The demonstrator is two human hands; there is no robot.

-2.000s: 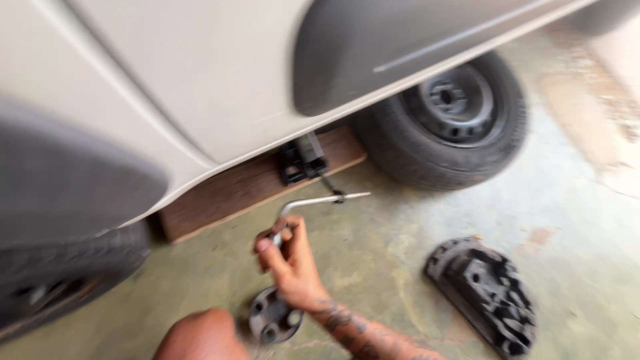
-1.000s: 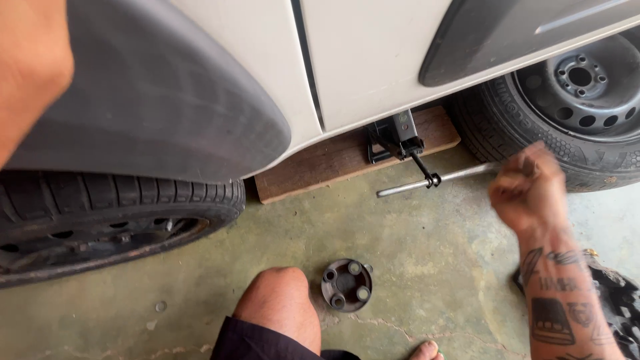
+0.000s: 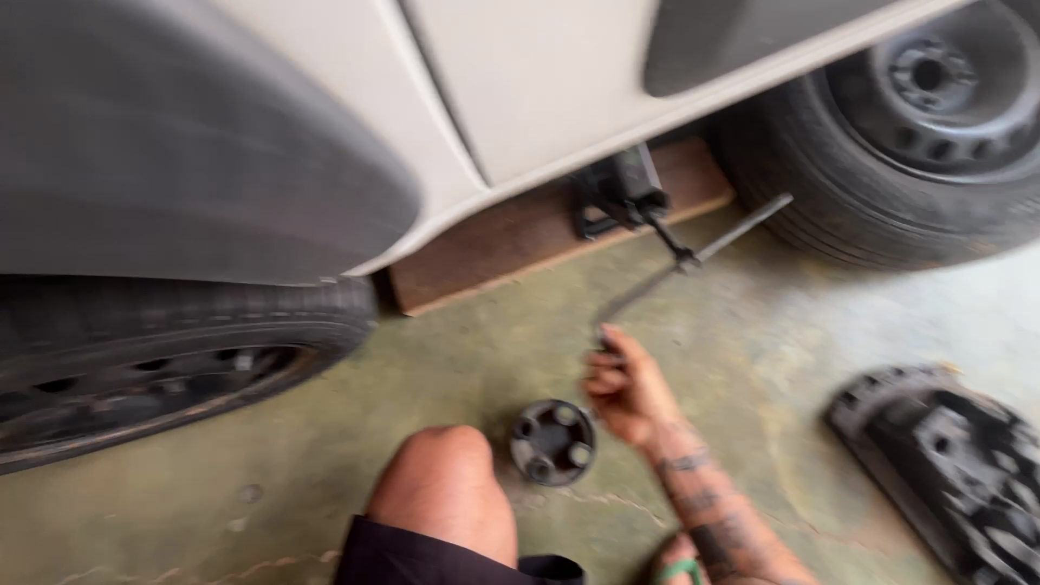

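Observation:
My right hand [image 3: 626,386] grips the bent end of a metal crank bar [image 3: 743,229], perhaps a lug wrench. The bar passes through the eye at the end of the jack's screw rod [image 3: 670,240]. A black car jack [image 3: 621,191] stands on a brown wooden board [image 3: 496,252] beneath the sill of a white car [image 3: 552,89]. Below and left of my right hand, a round dark wheel hub cap [image 3: 553,443] lies on the floor, with lug bolts or holes in it that blur. My left hand is out of view.
A spare wheel with a steel rim [image 3: 877,195] lies partly under the car at right. The car's mounted wheel [image 3: 203,374] is at left. A black molded tray [image 3: 934,471] rests on the floor at lower right. My bent knee [image 3: 447,487] is near the hub cap.
The crank bar has turned about the jack's rod. My right hand has moved from beside the spare wheel to the near side of the jack. An arm at upper left has left the view.

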